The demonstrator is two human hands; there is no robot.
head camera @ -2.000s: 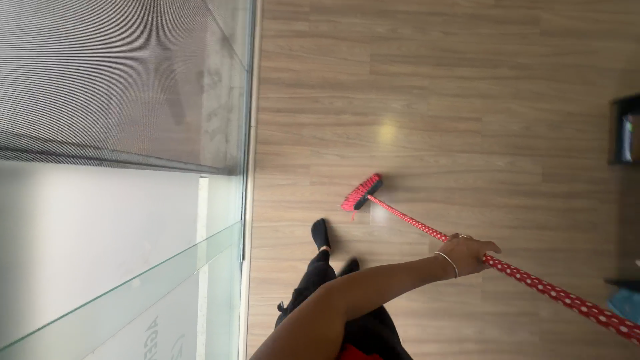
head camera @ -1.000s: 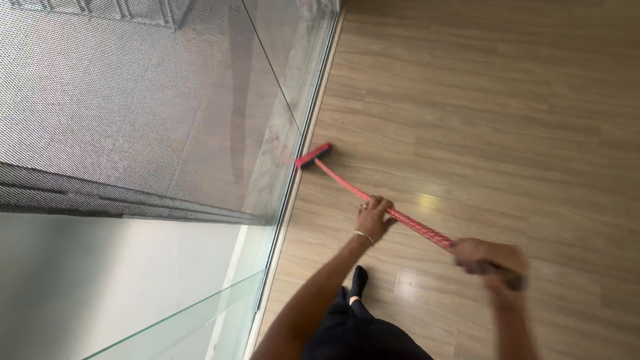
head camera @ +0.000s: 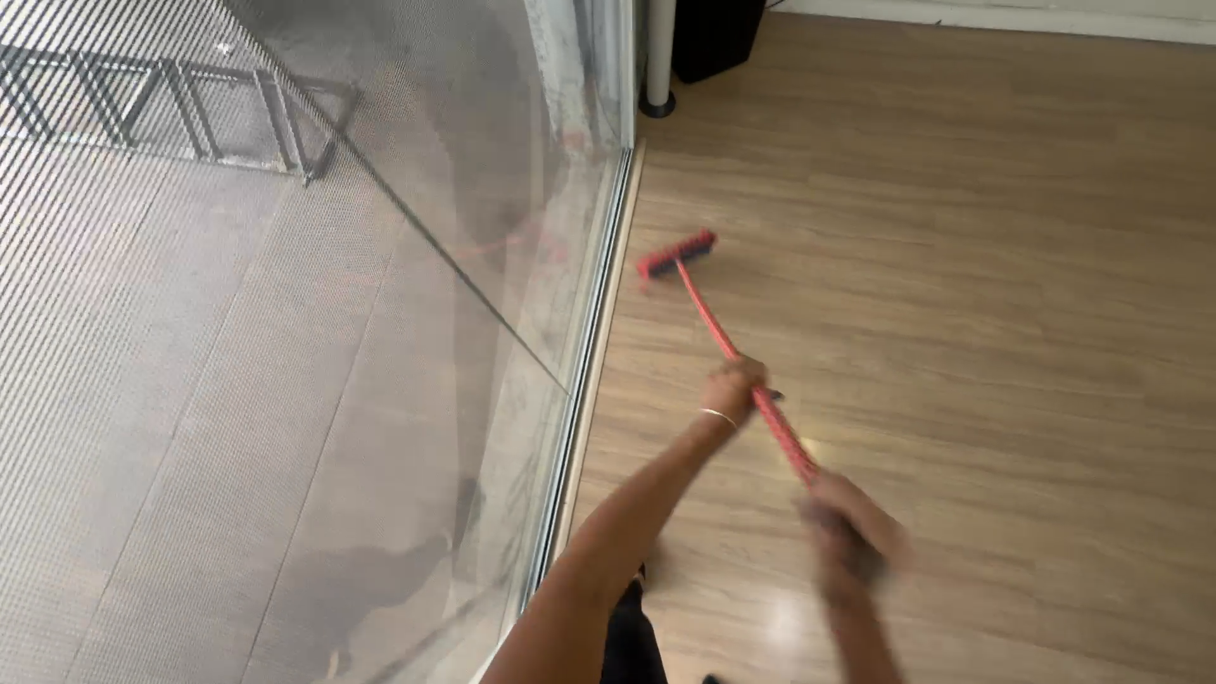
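A broom with a red-and-black head point(head camera: 678, 255) lies across the wood-look floor beside the sliding glass door's track. Its red patterned handle point(head camera: 787, 435) slants down to the right from the head. My left hand point(head camera: 733, 388), with a thin bracelet at the wrist, is closed around the middle of the handle. Nearer the handle's end, my right hand point(head camera: 853, 532) grips it too; this hand is blurred by motion. Whether the bristles touch the floor cannot be told.
The glass door point(head camera: 456, 313) and its floor track point(head camera: 591, 361) run along the left. Beyond the glass lies a metal frame point(head camera: 237, 114). A white post point(head camera: 658, 57) and a black object point(head camera: 714, 36) stand at the top, near the white baseboard point(head camera: 1007, 23). My leg point(head camera: 629, 636) shows below.
Two seconds ago only one hand was visible on the handle; now both grip it. Since one second ago the broom head has come away from the door track. The view has shifted strongly.
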